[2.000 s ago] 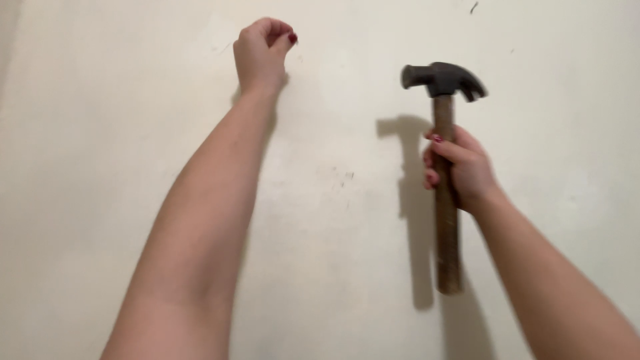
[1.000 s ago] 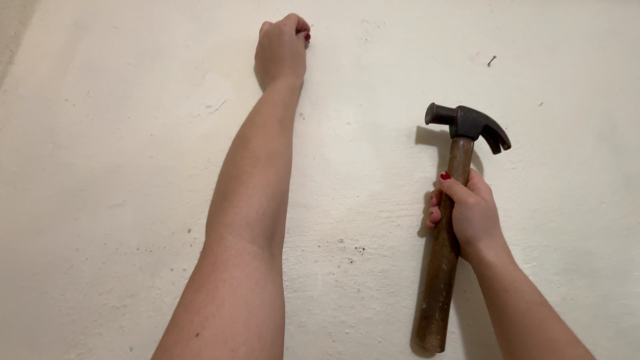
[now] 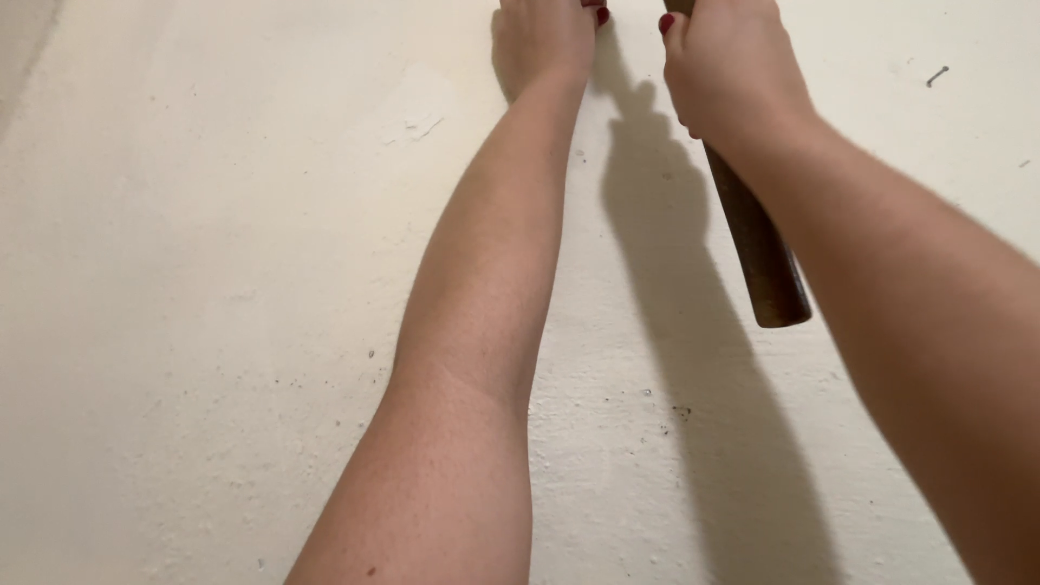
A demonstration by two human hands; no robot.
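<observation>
My left hand [image 3: 552, 32] is at the top middle against a pale painted wall [image 3: 244, 244], its fingertips partly cut off by the upper edge. Whether a small thing is pinched in those fingers cannot be seen. Just right of it, my right hand [image 3: 731, 65] grips the wooden handle of a claw hammer [image 3: 764, 252]. The handle's butt points down toward me, and the hammer's head lies beyond the top of the view.
A nail [image 3: 938, 76] sticks out of the wall at the upper right. Small chips and specks [image 3: 682, 413] mark the paint low in the middle, and a crack [image 3: 424, 128] shows left of my left forearm. A wall edge or corner [image 3: 32, 65] runs along the upper left.
My right hand has moved up and left with the hammer, close to my left hand. The hammer's head, in view before, is now out of the frame.
</observation>
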